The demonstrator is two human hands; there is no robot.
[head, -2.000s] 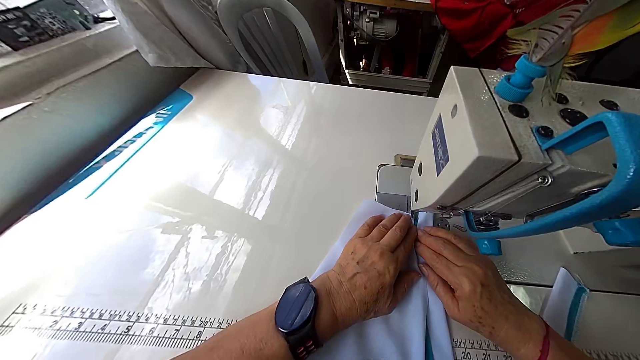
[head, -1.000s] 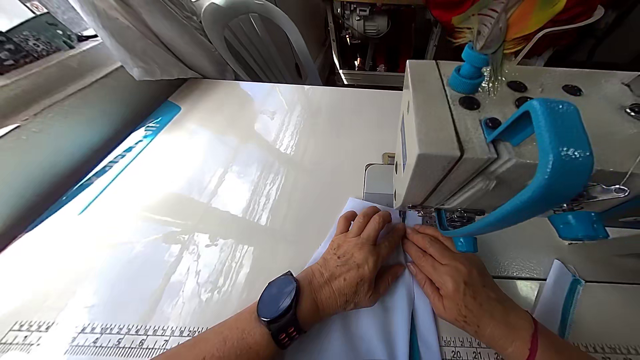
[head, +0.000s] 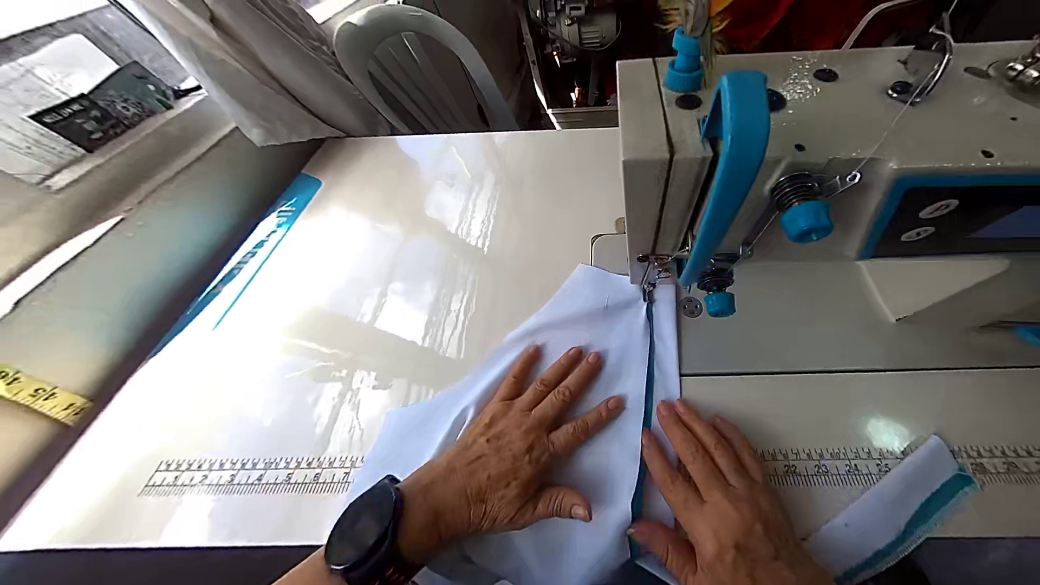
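White fabric [head: 569, 317] lies under the needle area of a sewing machine [head: 650, 280], with a teal strip [head: 649, 357] running lengthwise near its right side. My left hand [head: 520, 455] rests flat on the fabric left of the strip, fingers spread, a dark watch on its wrist. On the right, my right hand [head: 707, 496] presses the fabric beside the strip, fingers a little apart. Neither hand grips anything. The fabric's lower part is partly hidden by the hands.
A white and teal fabric piece [head: 894, 512] lies right of my right hand. Ruler markings [head: 260, 475] run along the table's front. A yellow tape measure [head: 41, 396] is at the far left. Behind the table stand a plastic chair [head: 422, 57] and a curtain [head: 268, 73].
Both hands have moved back from the needle area toward the table's front edge and are farther apart, uncovering more fabric and the teal strip. The view has shifted to the right.
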